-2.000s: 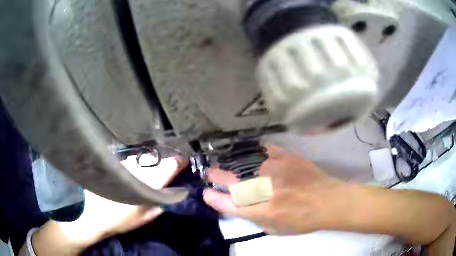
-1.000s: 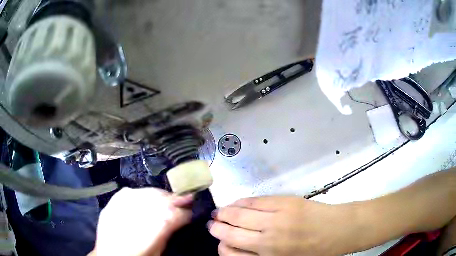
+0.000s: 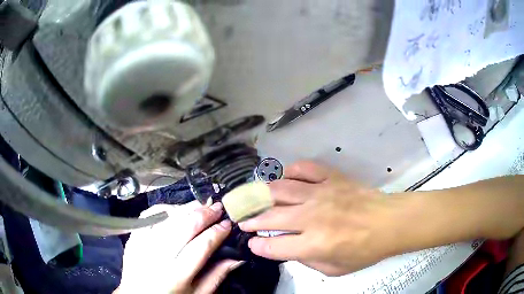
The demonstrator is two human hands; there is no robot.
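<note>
The dark garment lies under and left of the machine head, below the cream tension knob. My left hand pinches the cloth between thumb and fingers just left of the knob. My right hand lies to the right, palm down, its fingertips on the garment's right edge beside the knob; whether they grip it cannot be told. The needle and presser foot are hidden behind the knob and fingers.
Black thread snips lie on the grey bed. Black-handled shears and a white block are at the right, under the handwritten paper. A large ribbed knob and curved guard are at the left.
My right hand has moved up and left, up to the tension knob. My left hand now pinches cloth beside the knob. The view has shifted, so the large knob appears further right than one second ago.
</note>
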